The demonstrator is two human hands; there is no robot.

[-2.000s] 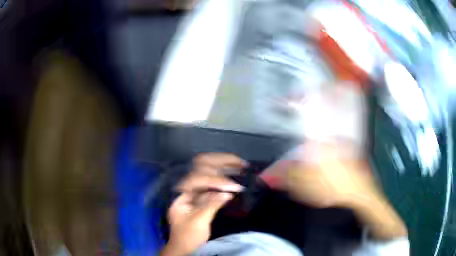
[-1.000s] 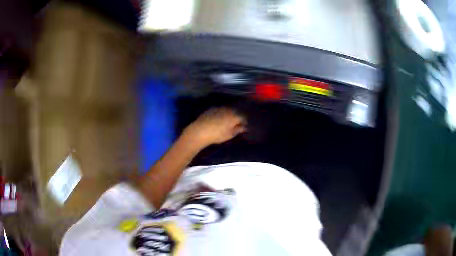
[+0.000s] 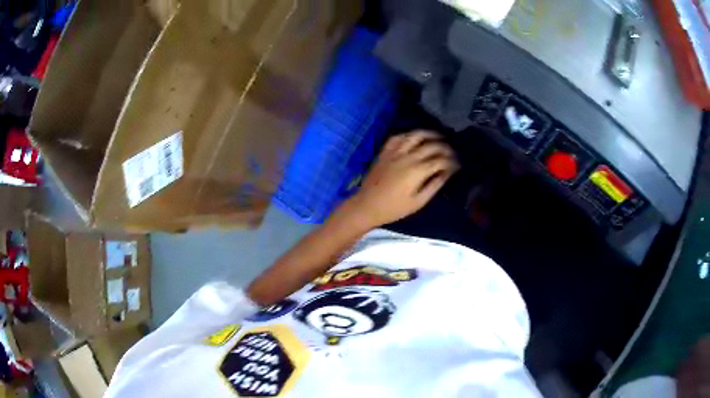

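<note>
My left hand (image 3: pixel 409 175) is bare and held out over the dark gap between the blue crate and the machine's front. I see its back, with the fingers bent and slightly apart; the palm and fingertips are hidden, and no held thing shows. Of my right arm only a dim, blurred part and a bit of pale sleeve show at the bottom right edge; the right hand is cut off. The control panel (image 3: pixel 537 144) with its red stop button (image 3: pixel 561 165) and yellow-red label (image 3: pixel 610 185) lies right of my left hand.
The blue crate (image 3: pixel 335 128) stands left of my hand, against a large open carton (image 3: pixel 222 116) with a white label. Smaller cartons (image 3: pixel 124 284) lie at the lower left. The grey machine plate (image 3: pixel 564 47) is at the top right, with an orange-red box edge (image 3: pixel 680 54). The green bench (image 3: pixel 685 291) is at right.
The view has swung left and tilted, bringing more cartons into sight. My left hand has moved from the work by the plate to beside the crate. My right hand has left the picture.
</note>
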